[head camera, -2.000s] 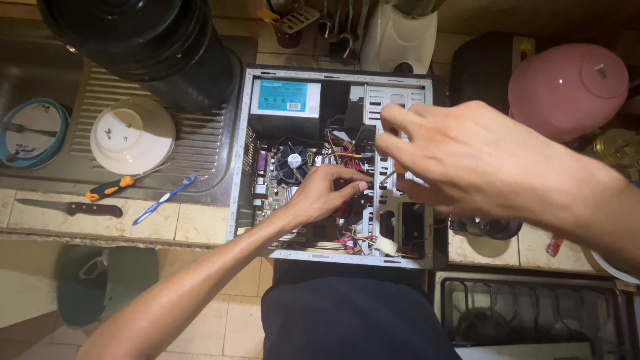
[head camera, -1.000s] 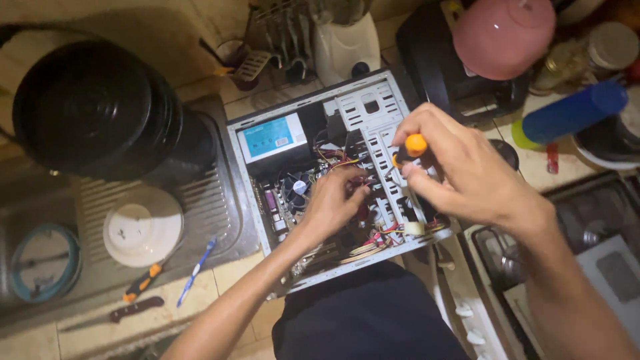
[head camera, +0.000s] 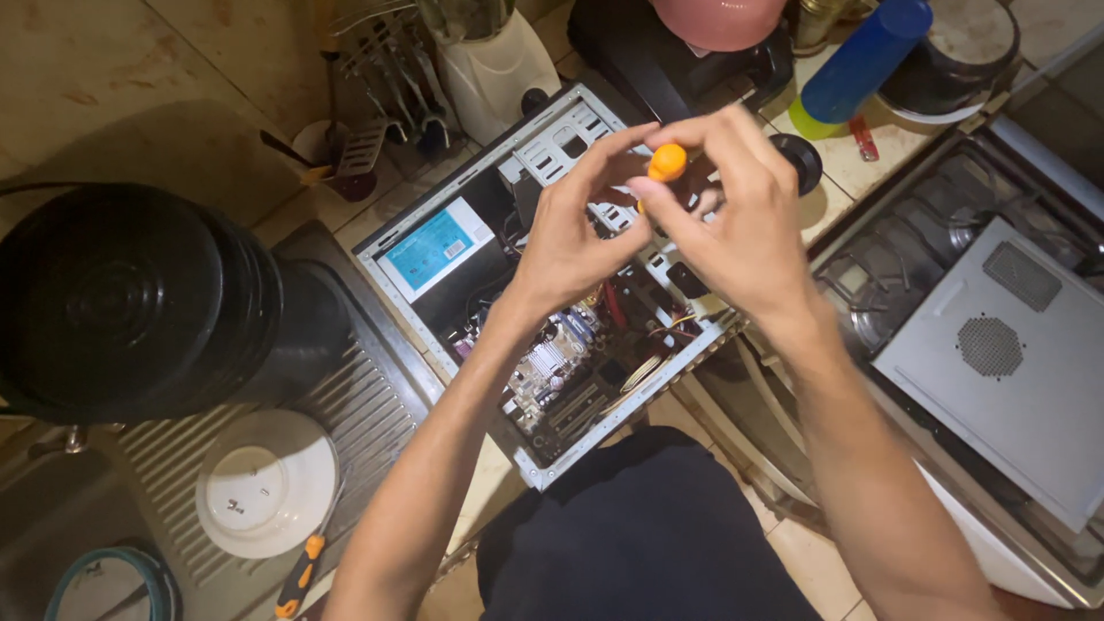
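An opened desktop computer case (head camera: 539, 473) lies on the counter, its motherboard (head camera: 552, 362) and power supply (head camera: 435, 248) exposed. My right hand (head camera: 733, 216) grips an orange-handled screwdriver (head camera: 668, 162) above the drive bay side of the case. Its shaft and tip are hidden by the fingers. Beside it, my left hand (head camera: 578, 228) is raised over the case with thumb and forefinger curved towards the screwdriver; whether they touch it or hold something small cannot be told.
Left of the case, a white plate (head camera: 310, 483) with small screws sits on the drainboard beside a second screwdriver (head camera: 300, 573) and a large black pot (head camera: 112, 302). Behind are a blender (head camera: 500, 82) and hanging utensils. A metal side panel (head camera: 1000, 362) rests on the stove at right.
My left hand has risen out of the case interior to beside my right hand, which still holds the screwdriver. The view has turned and shifted strongly.
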